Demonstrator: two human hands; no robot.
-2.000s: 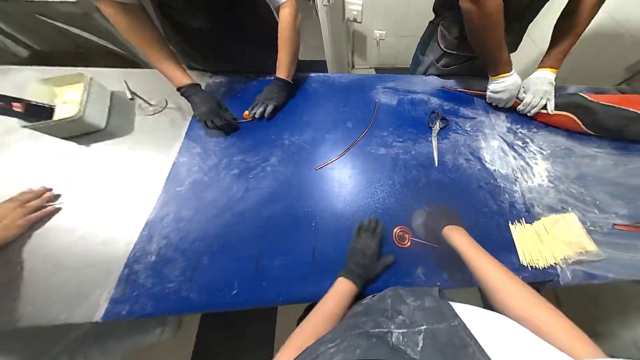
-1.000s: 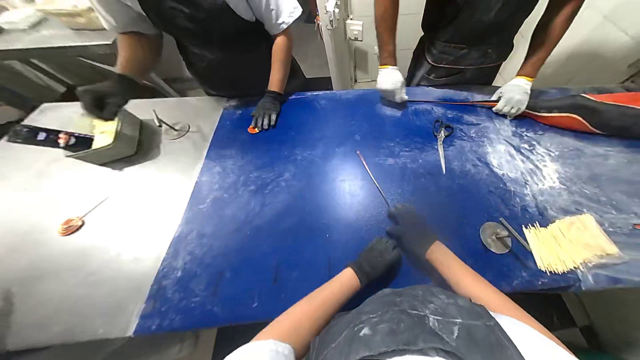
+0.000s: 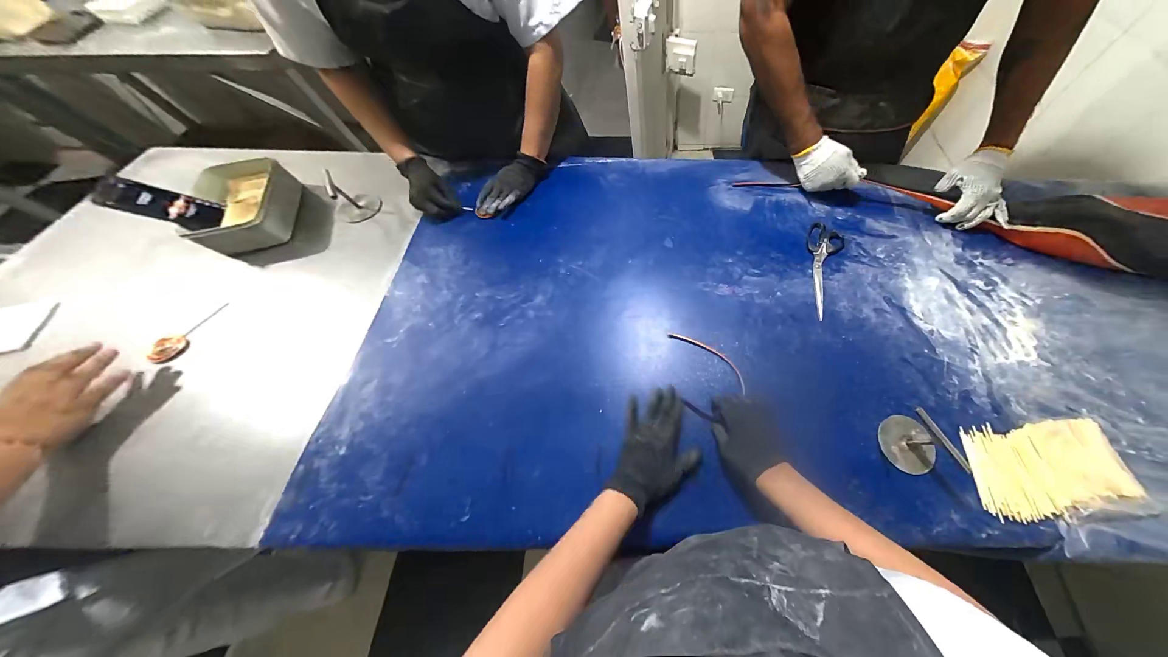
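A thin dark-red candy rope [image 3: 714, 351] curves over the blue mat [image 3: 547, 411], its lower part running to my gloved hands. My left hand [image 3: 653, 449], in a black glove, lies palm down with its fingers apart, close to the rope's lower end. My right hand [image 3: 746, 438], also black-gloved and blurred, is at the rope just to the right; whether its fingers grip it cannot be told. To the right lie a metal disc with a stem [image 3: 907, 444], a metal rod [image 3: 943, 440] and a stack of thin pale sticks [image 3: 1049, 467].
Black-handled scissors [image 3: 819, 265] lie beyond my hands. A co-worker in white gloves [image 3: 829, 164] handles a black-and-red candy mass [image 3: 1068, 233]; another in black gloves [image 3: 511, 185] works at the far edge. On the metal table [image 3: 274, 365] are a bin [image 3: 265, 214], a lollipop [image 3: 169, 348] and a bare hand [image 3: 57, 394].
The coiled piece on a stick, near my hands two seconds ago, is no longer there. The rope, nearly straight one second ago, is now curved. My left hand's fingers are spread.
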